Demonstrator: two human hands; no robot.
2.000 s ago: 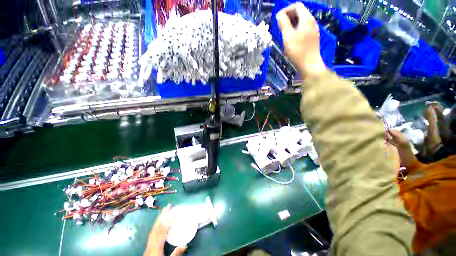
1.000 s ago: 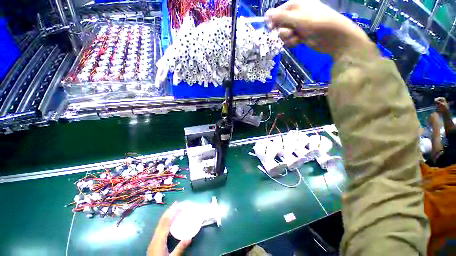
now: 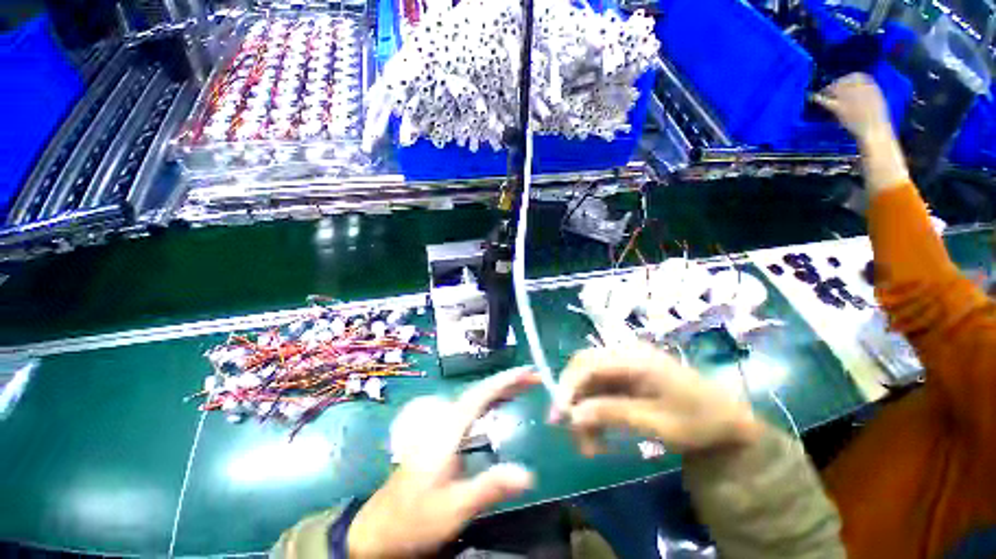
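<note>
My right hand [image 3: 655, 406] grips a white cord [image 3: 526, 295] near its lower end, in front of the screw feeder. The cord runs up and leaves the top of the picture. My left hand [image 3: 442, 470] is just left of it, slightly blurred, with thumb and forefinger apart and the forefinger tip near the cord. A white plastic housing [image 3: 421, 426] lies on the bench behind my left hand, partly hidden by it. I cannot see anything held in that hand.
The screw feeder [image 3: 472, 355] stands behind my hands, with the black electric screwdriver [image 3: 499, 289] hanging at it. Wired components [image 3: 317, 366] lie left, white housings [image 3: 677, 300] right. A blue bin [image 3: 448, 164] of white pieces is above. A neighbour's orange sleeve [image 3: 928, 268] reaches up at right.
My right hand has come down from the blue bin to the bench with a white cord. My left hand has let go of the housing and opened beside the cord. The neighbour's arm now reaches up.
</note>
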